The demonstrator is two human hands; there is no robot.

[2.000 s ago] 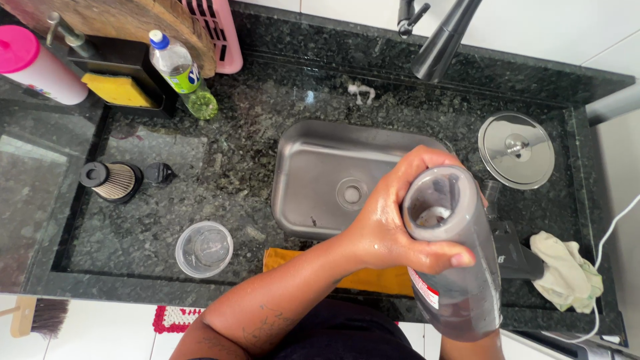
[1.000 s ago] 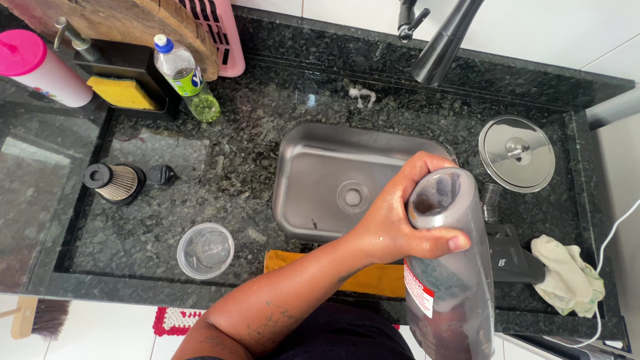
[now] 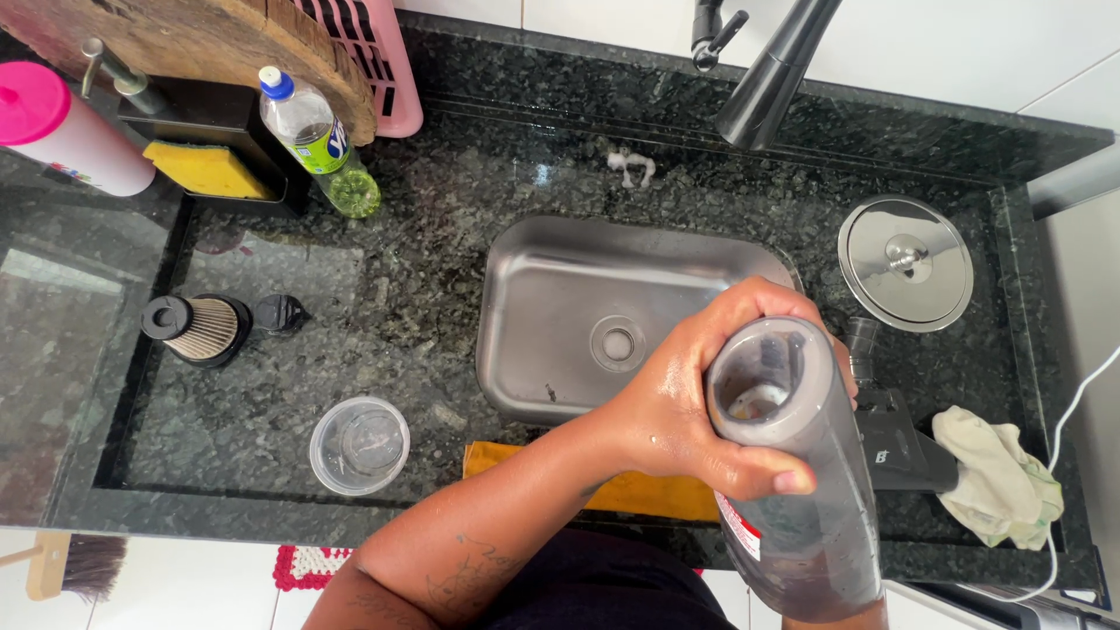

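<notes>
My left hand (image 3: pixel 700 394) is closed round the neck of a translucent grey plastic dust container (image 3: pixel 809 516), with the thumb across its near side. The container's round open mouth faces up towards the camera, and a red and white label shows on its side. Moisture glistens on the hand. Of my right arm only a piece shows, below the container's lower end; my right hand (image 3: pixel 836 616) is mostly hidden behind it. Left of the container is a steel sink basin (image 3: pixel 560 341). A pleated filter (image 3: pixel 206 328) stands at the left beside a small black part (image 3: pixel 282 313).
A clear round tub (image 3: pixel 360 446), a soap bottle (image 3: pixel 324 157) and a yellow sponge (image 3: pixel 208 171) are at left. A black faucet (image 3: pixel 770 79) overhangs the back. At right lie a steel lid (image 3: pixel 906 262), a black appliance part (image 3: pixel 901 446) and a cloth (image 3: pixel 997 477). An orange cloth (image 3: pixel 656 494) lies along the front.
The container has shifted and tilted a little in my left hand's grip. Its mouth is slightly lower in view than one second ago, and part of my right arm shows again below it.
</notes>
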